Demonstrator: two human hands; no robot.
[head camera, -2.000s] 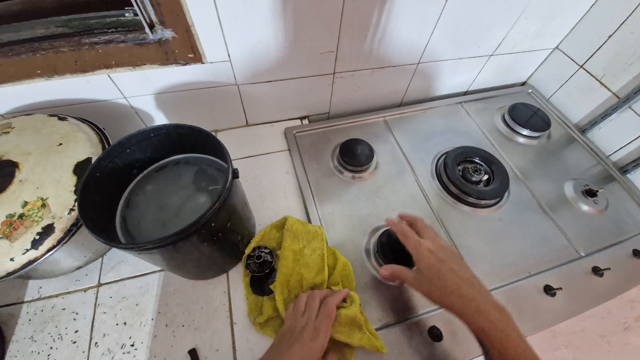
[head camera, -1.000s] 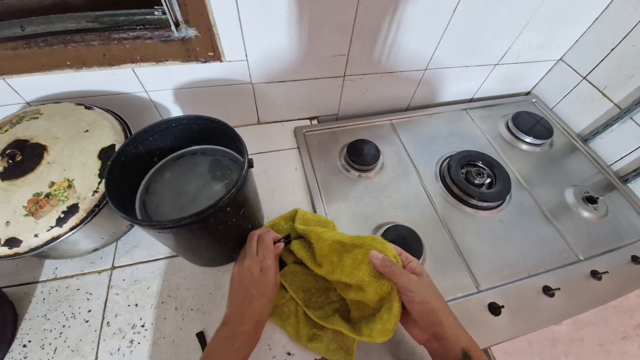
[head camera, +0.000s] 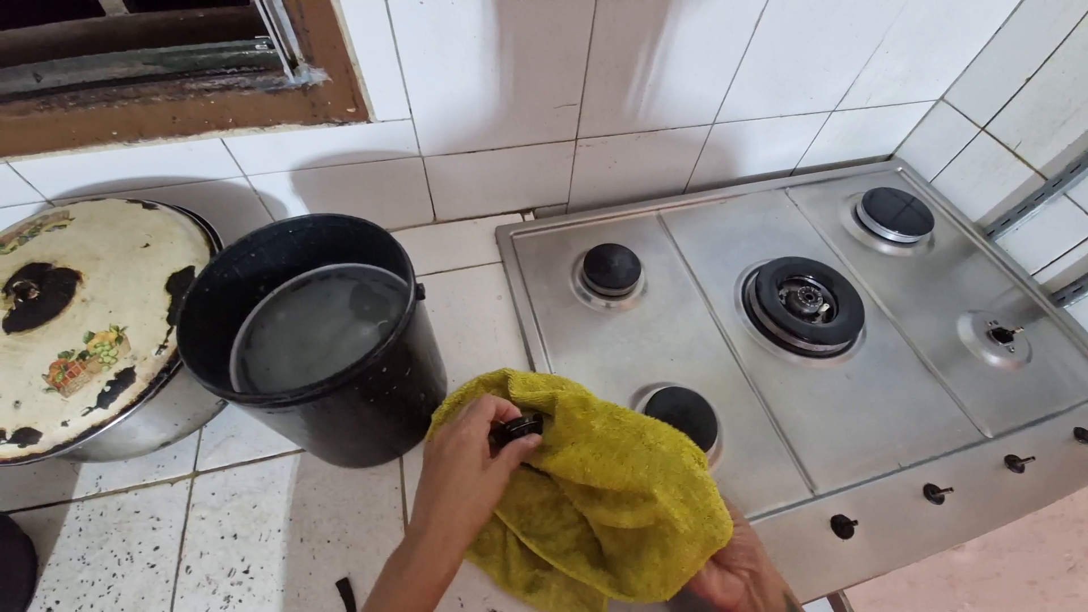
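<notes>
Between the thumb and fingers of my left hand (head camera: 476, 450) is a small dark round part (head camera: 517, 427), seemingly a stove burner piece, against a yellow-green cloth (head camera: 603, 484). My right hand (head camera: 735, 565) holds the cloth from below at its right side, its fingers mostly hidden by the fabric. Behind the cloth lies the stainless steel gas cooktop (head camera: 714, 348). Its front left burner with a black cap (head camera: 682, 416) is partly covered by the cloth. At the far right, one burner base (head camera: 994, 338) has no cap on it.
A black bucket (head camera: 425, 374) of cloudy water stands left of the cloth on the tiled counter (head camera: 246, 518). Farther left is a large pot under a chipped enamel lid (head camera: 127, 280). Control stems (head camera: 937, 493) stick out along the cooktop's front. A small black item (head camera: 346, 593) lies near the bottom edge.
Two seconds ago my right hand was over the front left burner and a dark burner part lay on the cloth. Now both hands hold the cloth, lifted, with a dark part in my left fingers.
</notes>
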